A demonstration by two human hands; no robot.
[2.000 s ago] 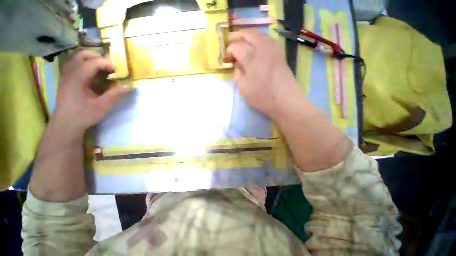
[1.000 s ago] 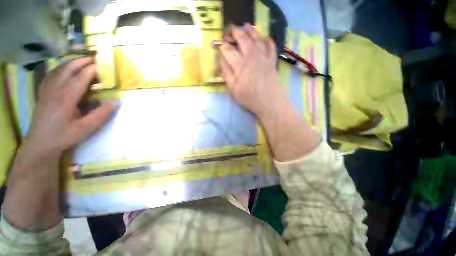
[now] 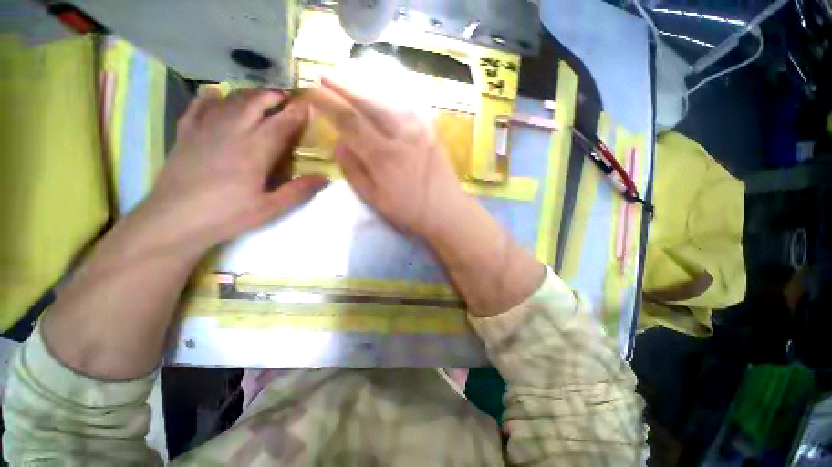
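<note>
The clamp frame (image 3: 500, 77) with yellow taped edges and a handwritten label lies under the bright light at top centre. Yellow fabric (image 3: 453, 137) shows inside it. My left hand (image 3: 228, 155) is at the frame's left side, fingers curled, thumb pointing right; its fingertips are partly hidden, so its hold cannot be told. My right hand (image 3: 392, 164) reaches across the frame to its left part, fingertips beside my left fingers; whether it grips anything cannot be told. The pale template plate (image 3: 283, 239) lies below both hands.
The white machine head (image 3: 192, 46) is at the upper left. Red-handled snips (image 3: 609, 164) lie right of the frame, with a dark cord. Yellow fabric (image 3: 46, 173) is at the far left. A yellow bag (image 3: 693, 228) hangs at the plate's right edge.
My right hand has moved from the frame's right side across to its left part, next to my left hand. The camera view has shifted, so the frame sits further right in the picture.
</note>
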